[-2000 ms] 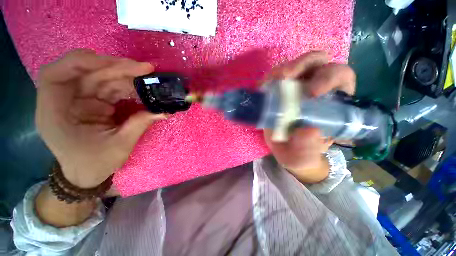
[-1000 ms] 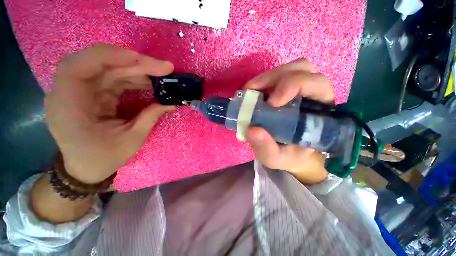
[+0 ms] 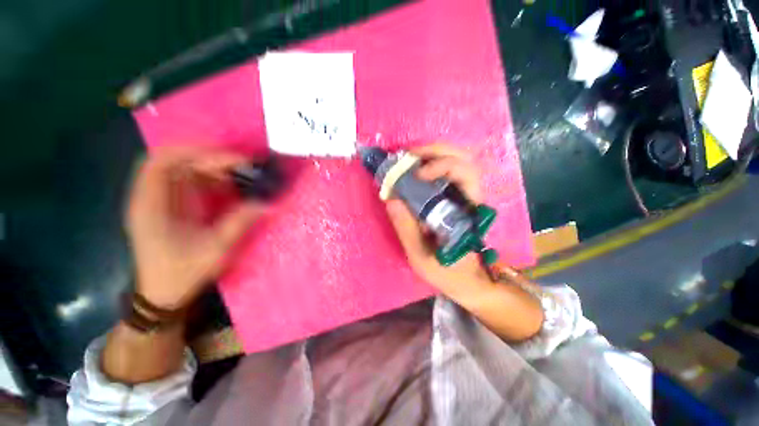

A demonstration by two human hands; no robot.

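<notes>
My left hand [image 3: 179,229] is blurred and pinches a small black device housing [image 3: 261,177] between thumb and fingers above the pink foam mat. My right hand [image 3: 441,250] holds the grey-black electric screwdriver [image 3: 424,200], which has a cream tape band near its nose and a green rear end. The screwdriver's nose points up and left, towards the lower right corner of the white paper sheet [image 3: 312,83]. Its bit is too small and blurred to make out. The housing and the screwdriver are apart. Tiny black screws [image 3: 320,127] lie on the lower part of the sheet.
The pink foam mat [image 3: 333,274] lies on the dark green bench [image 3: 66,125]. At the right are black equipment with a round knob [image 3: 666,150], a clear plastic bag [image 3: 592,116], white scraps [image 3: 589,58] and a yellow strip. Grey floor with yellow lines [image 3: 607,245] shows at the lower right.
The screwdriver has moved away from the housing and tilted up towards the white sheet. The view has shifted, so the whole sheet and more bench now show. My left hand still holds the housing.
</notes>
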